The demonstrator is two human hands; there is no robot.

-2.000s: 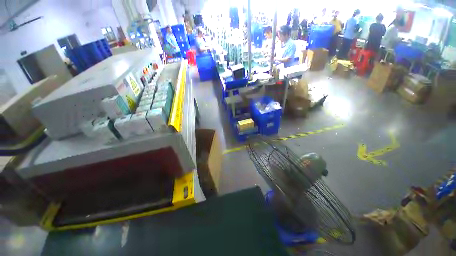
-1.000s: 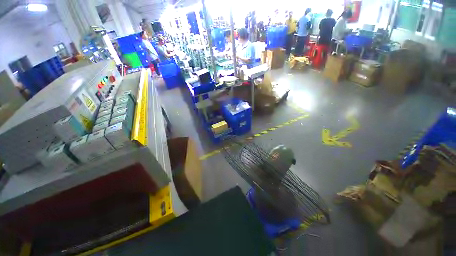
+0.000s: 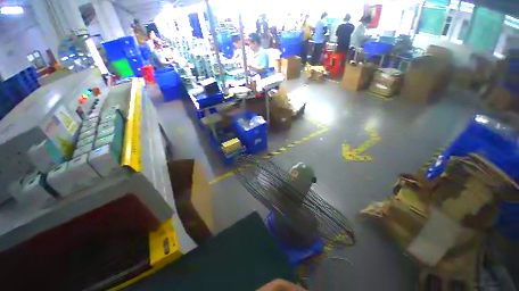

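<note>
A small, blurred piece of a bare hand, seemingly my right hand, shows at the bottom edge, by the dark green table. Its fingers and anything in it are cut off. My left hand is out of the picture. Nearest in front, at the left, is the grey-white heat-shrink machine, with its red-brown curtain above the dark conveyor and a yellow end guard. Rows of white and teal product boxes stand on top.
An open brown carton stands beside the machine. A pedestal fan is beyond the table. Scrap cardboard and a blue crate are at the right. People and workbenches are at the back.
The view has turned to the right, so the machine, boxes and fan sit further left. More scrap cardboard and the blue crate show. A piece of a hand has appeared at the bottom edge.
</note>
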